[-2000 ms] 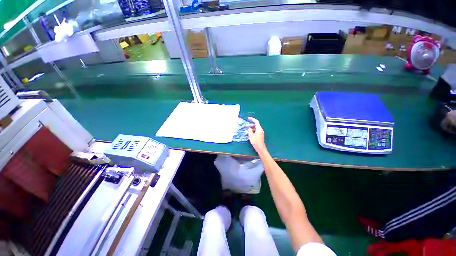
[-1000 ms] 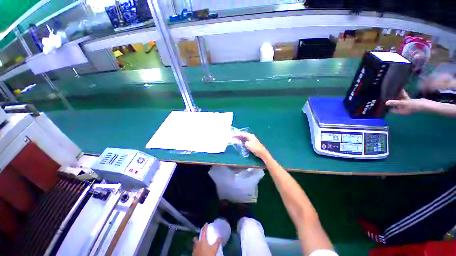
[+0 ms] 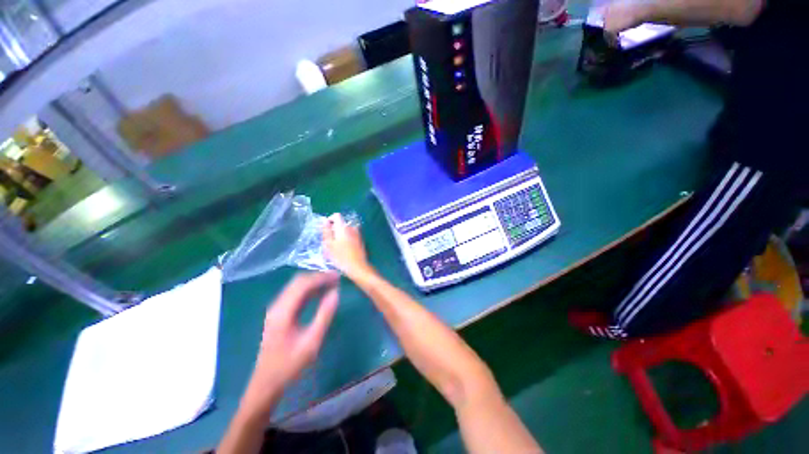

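Note:
My right hand (image 3: 344,246) holds the gathered end of a clear plastic bag (image 3: 270,232) over the green bench. The bag stretches left toward the white sheet (image 3: 146,365). My left hand (image 3: 297,330) is raised just left of and below my right hand, fingers apart, slightly blurred and empty. A black product box (image 3: 475,84) with printed lettering stands upright on the blue platform of the digital scale (image 3: 461,224), to the right of my hands. The top of the box is partly cut off by the picture's edge.
Another person stands at the right, with an arm (image 3: 683,12) over dark objects on the bench (image 3: 577,106). A red stool (image 3: 723,368) is on the floor at the lower right. A metal post (image 3: 53,266) rises at the left. A white sack (image 3: 341,403) is under the bench edge.
The view has turned right. The bag is drawn out from the white sheet. My left hand has come up over the bench. The box stands on the scale without the other person's hand.

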